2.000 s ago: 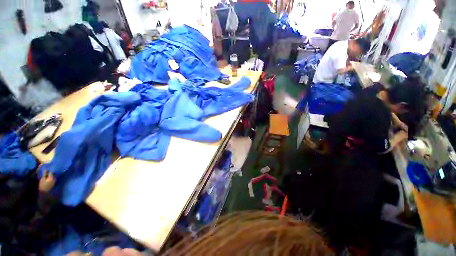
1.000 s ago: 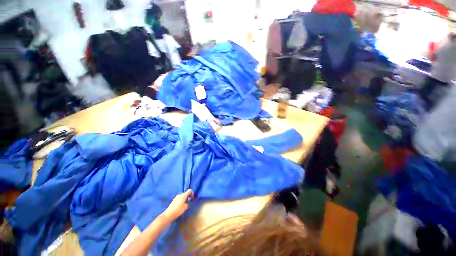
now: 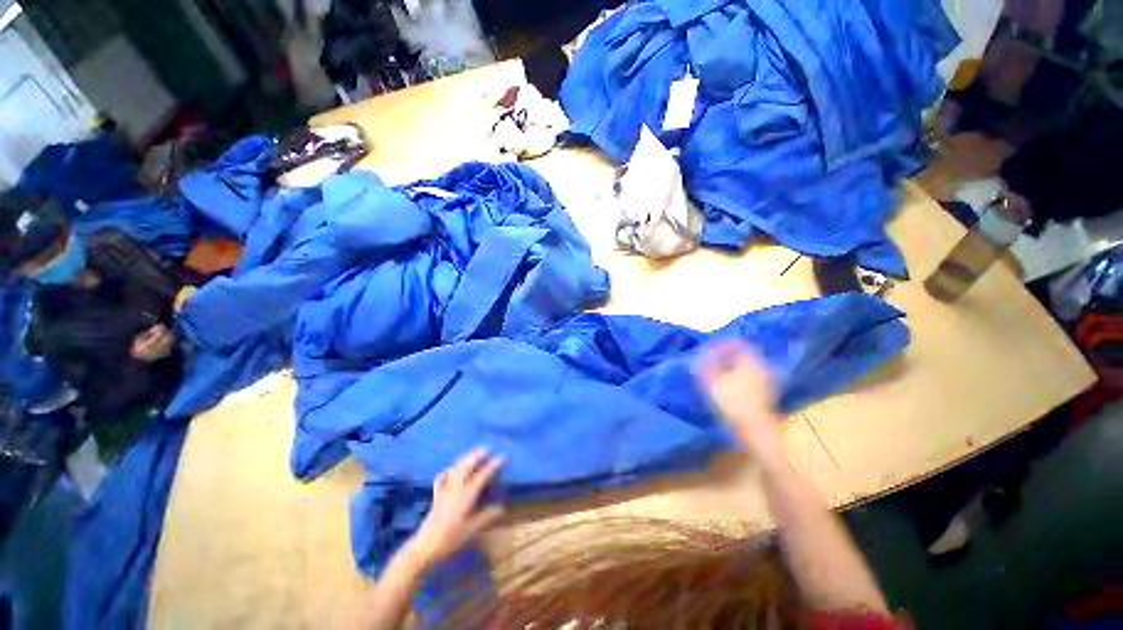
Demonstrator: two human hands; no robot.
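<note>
A blue jacket (image 3: 530, 406) lies spread across the front of the table, with one long sleeve reaching right. My left hand (image 3: 464, 495) rests on its near edge at the lower middle, fingers slightly apart. My right hand (image 3: 736, 379) is blurred over the sleeve part at the right; whether its fingers grip the cloth cannot be told. More blue jacket cloth (image 3: 419, 271) is bunched behind and to the left.
The pale wooden table (image 3: 234, 529) holds a large blue jacket heap (image 3: 788, 111) at the back, a clear plastic bag (image 3: 656, 203), a brownish bottle (image 3: 973, 252), a dark phone-like object (image 3: 837, 273) and white scraps (image 3: 527, 121). A masked person (image 3: 105, 308) sits at the left.
The view has turned and moved closer to the table. Both my hands are now over the jacket; one second ago only one hand showed, at its front edge. The jacket now lies flatter.
</note>
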